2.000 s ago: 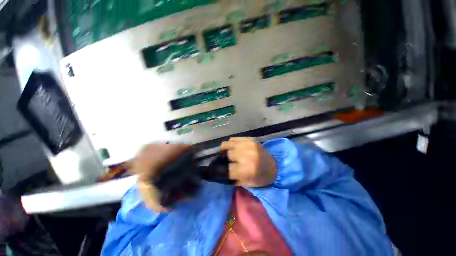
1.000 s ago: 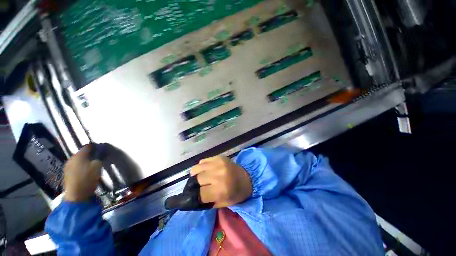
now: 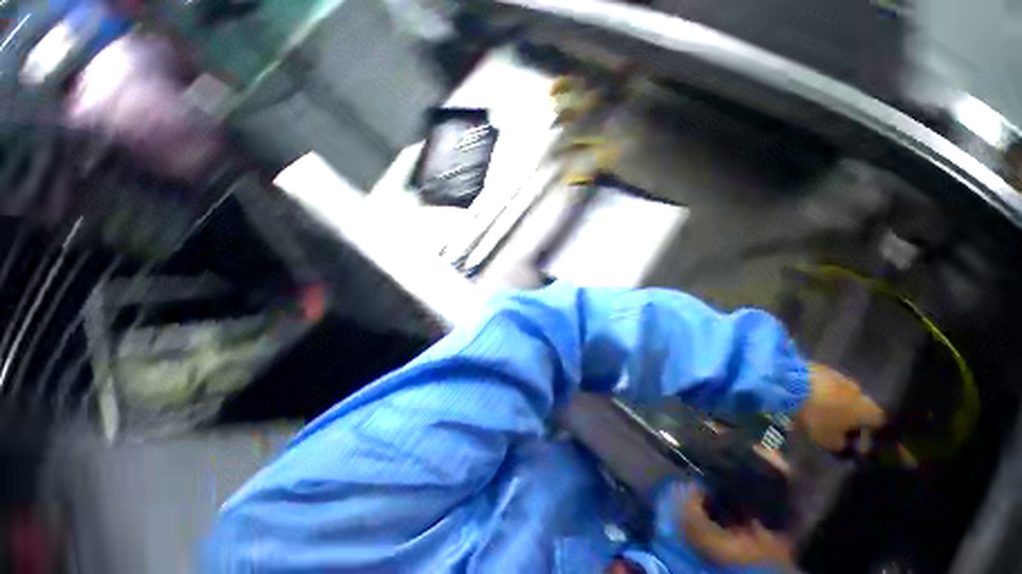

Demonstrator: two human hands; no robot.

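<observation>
The view is strongly blurred. My left hand (image 3: 841, 413) is at the lower right, at the end of a long blue sleeve, with dark material at its fingertips. My right hand (image 3: 734, 540) is lower and partly hidden, close beside a black shape (image 3: 749, 482); a glove part or held item cannot be told apart. Whether either hand grips anything is unclear. A small black tray (image 3: 457, 157) lies on a white surface at upper centre. A white sheet (image 3: 616, 238) lies right of it.
A pale rail (image 3: 375, 241) runs diagonally left of my sleeve. A curved bright rail (image 3: 784, 79) crosses the upper right. A thin yellow cable (image 3: 962, 364) loops at the right. A blurred person (image 3: 140, 107) is at upper left. A dark-framed object with greenish-grey contents (image 3: 185, 353) stands at left.
The view has swung left; the green board and slotted silver plate are out of sight. The black tray now appears nearer the centre. Both hands now appear close together at lower right.
</observation>
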